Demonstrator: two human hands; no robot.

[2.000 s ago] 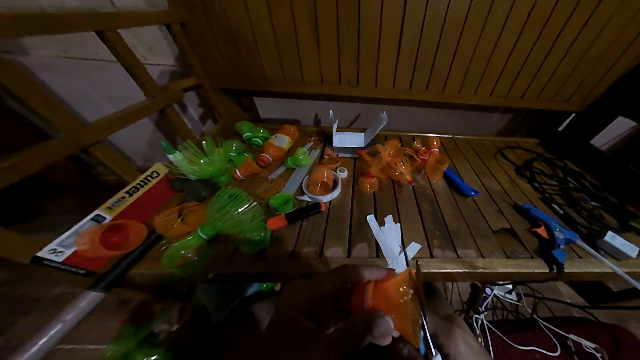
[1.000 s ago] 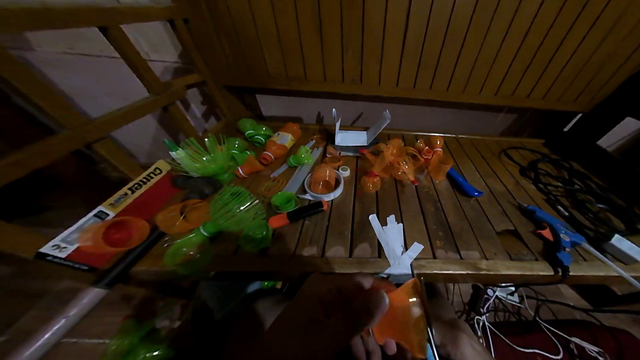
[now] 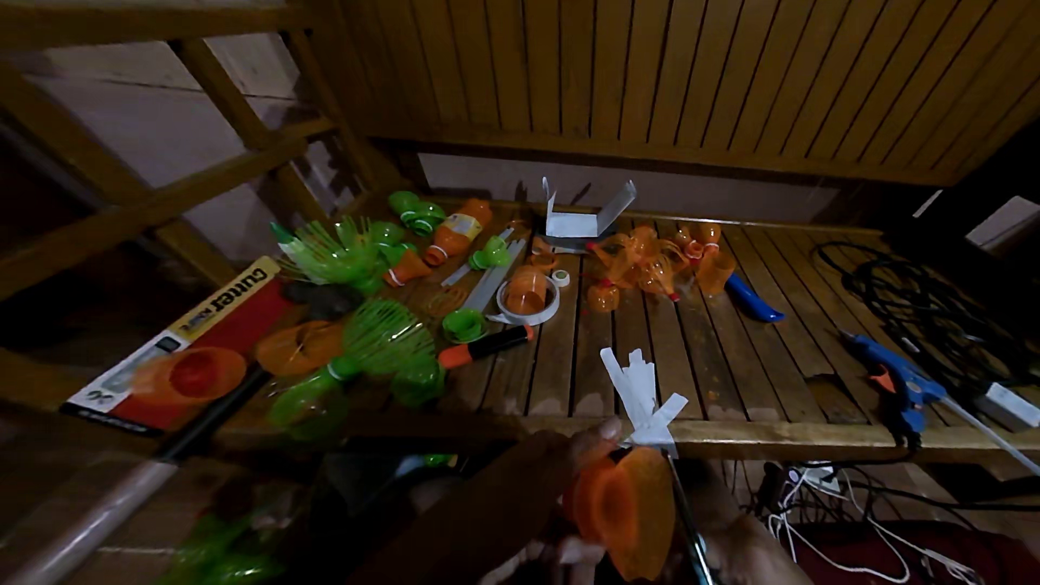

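Note:
At the bottom centre, my left hand [image 3: 528, 487] holds a cut orange plastic bottle piece [image 3: 642, 508], its hollow side facing me. My right hand [image 3: 751, 532], dim and partly cut off by the lower edge, is closed around scissors [image 3: 689, 520] whose blades stand along the right edge of the orange piece. Just beyond the piece, white tape strips [image 3: 638, 394] fan out at the bench's front edge. A roll of white tape [image 3: 548, 313] encircles an orange bottle part, with an orange-and-black marker [image 3: 487, 347] nearby.
Green fringed bottle pieces [image 3: 386, 337] and a cutter knife package [image 3: 183, 349] lie left on the slatted wooden bench [image 3: 747, 374]. Orange bottle parts [image 3: 642, 260] and a blue object [image 3: 754, 299] lie behind. A blue glue gun [image 3: 898, 374] and black cable [image 3: 934, 301] are at right.
The orange piece has turned in my left hand, so its hollow side now shows. The scissors remain at its right side.

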